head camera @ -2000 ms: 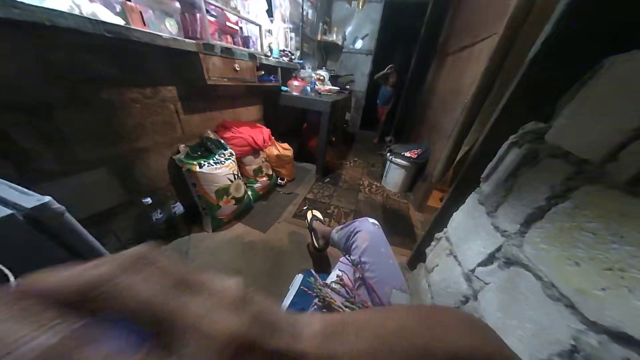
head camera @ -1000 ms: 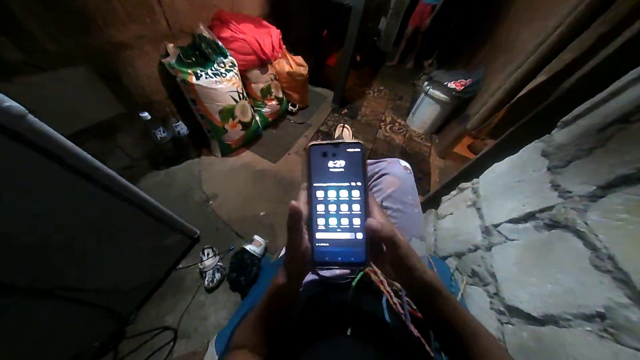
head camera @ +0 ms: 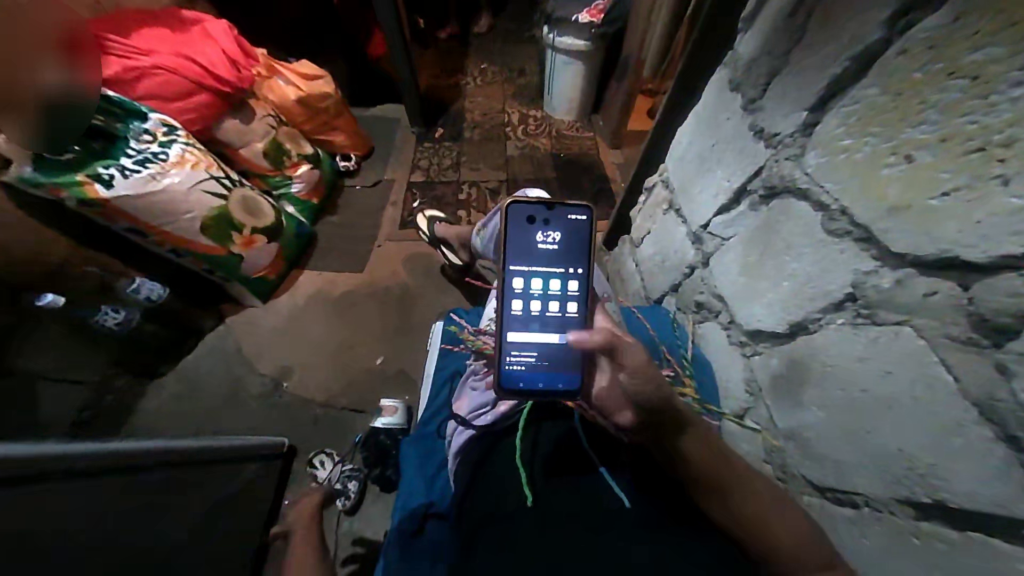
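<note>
My right hand grips a lit smartphone by its lower right side, the thumb over the screen. The phone stands over my lap, its screen showing rows of icons. Low at the left, my left hand hangs beside a dark panel, near a black-and-white object on the floor; whether its fingers hold anything is unclear. Braided colored cords lie across my lap and on the blue cloth around it. A foot in a flip-flop shows beyond the phone.
A rough stone wall rises close on the right. Printed sacks and a red bag stand at the upper left. A lidded white bucket stands ahead on patterned flooring. A dark panel juts in at the lower left.
One second ago both hands were at the phone; now the left hand is down at the lower left and only the right hand holds it. More icons were on the screen before.
</note>
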